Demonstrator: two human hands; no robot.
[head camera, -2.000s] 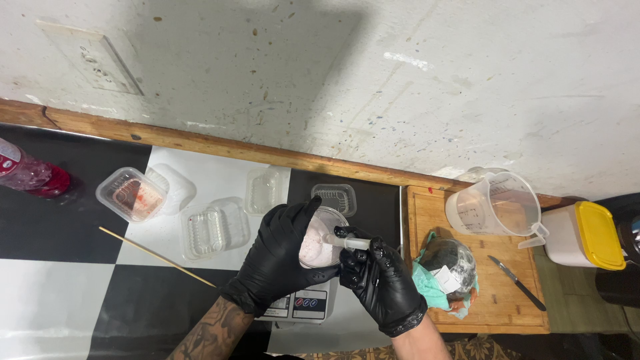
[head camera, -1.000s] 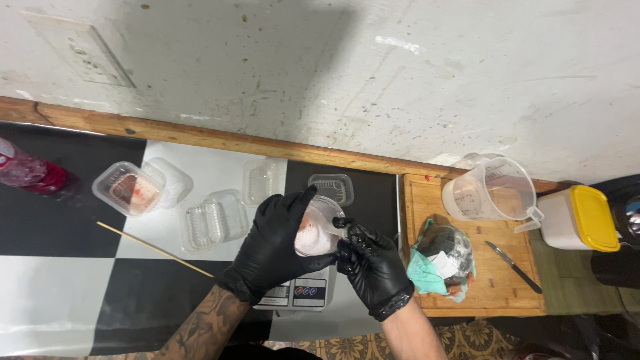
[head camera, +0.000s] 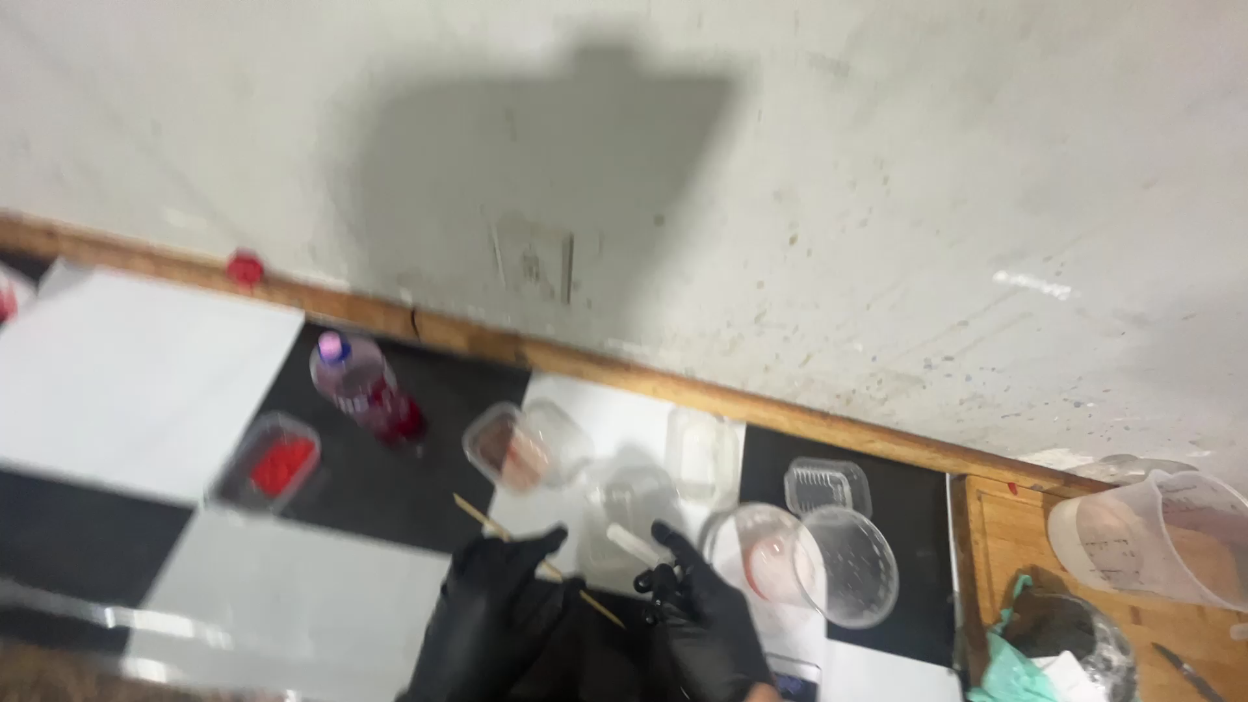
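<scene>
My left hand (head camera: 497, 604), in a black glove, hovers over the wooden stick (head camera: 470, 509) with thumb and fingers apart; whether it touches the stick is unclear. My right hand (head camera: 697, 614), also black-gloved, holds a small white cylindrical piece (head camera: 632, 544) between thumb and fingers. Right of it stands a round clear tub (head camera: 770, 561) with pinkish contents, its rim overlapped by a round clear lid or tub (head camera: 858, 565). Part of a digital scale (head camera: 795, 678) shows below. Several clear plastic containers (head camera: 526, 448) lie behind my hands. The view is blurred.
A bottle of red liquid (head camera: 366, 390) and a container of red material (head camera: 278, 463) stand left. A red cap (head camera: 246, 268) sits by the wooden ledge (head camera: 624, 385). Right, a cutting board (head camera: 1004, 546) bears a measuring jug (head camera: 1111, 536), a wrapped dark bundle (head camera: 1072, 634) and a knife (head camera: 1185, 673).
My hands have let go of the tub and moved left of it. The round clear piece now shows beside the tub. The view has swung to the left.
</scene>
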